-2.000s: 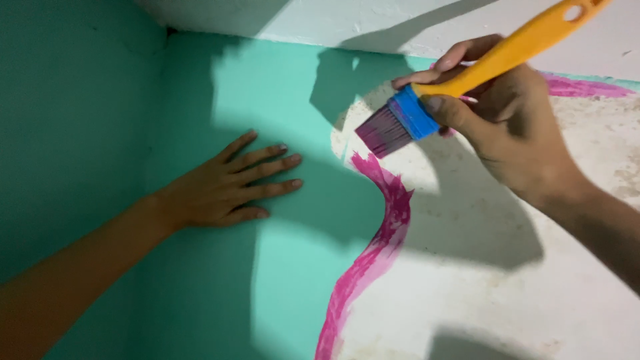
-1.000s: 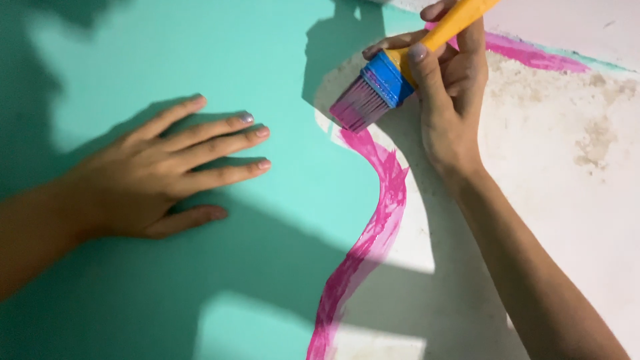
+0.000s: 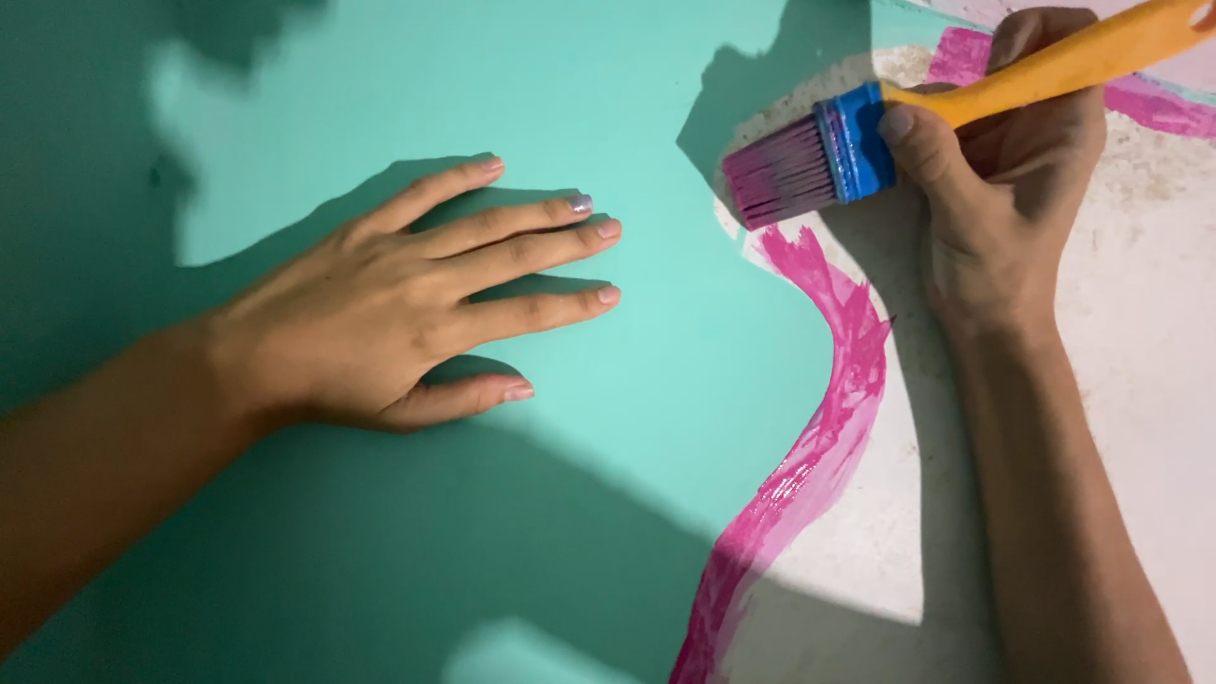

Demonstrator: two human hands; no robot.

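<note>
My left hand [image 3: 408, 285] lies with fingers spread against the turquoise painted wall [image 3: 608, 446], holding nothing. At the upper right, my right hand [image 3: 1007, 171] grips a paintbrush by its yellow handle [image 3: 1073, 66], thumb near the blue ferrule [image 3: 860, 142]. The bristles [image 3: 779, 176] carry pink paint and point left, at the rounded upper border between turquoise and white. Just below them starts a wavy pink paint stripe [image 3: 845, 351], which runs down along the turquoise edge. Whether the bristles touch the surface, I cannot tell.
White, stained wall surface [image 3: 1140, 304] spreads to the right of the stripe. More pink paint [image 3: 1154, 106] shows at the upper right, partly behind my right hand, beside a thin turquoise line. Dark shadows of hands and arms fall across the wall.
The view has moved closer to the wall. The brush has turned, its handle now lying flatter and its bristles pointing more to the left. My left hand stays spread on the turquoise.
</note>
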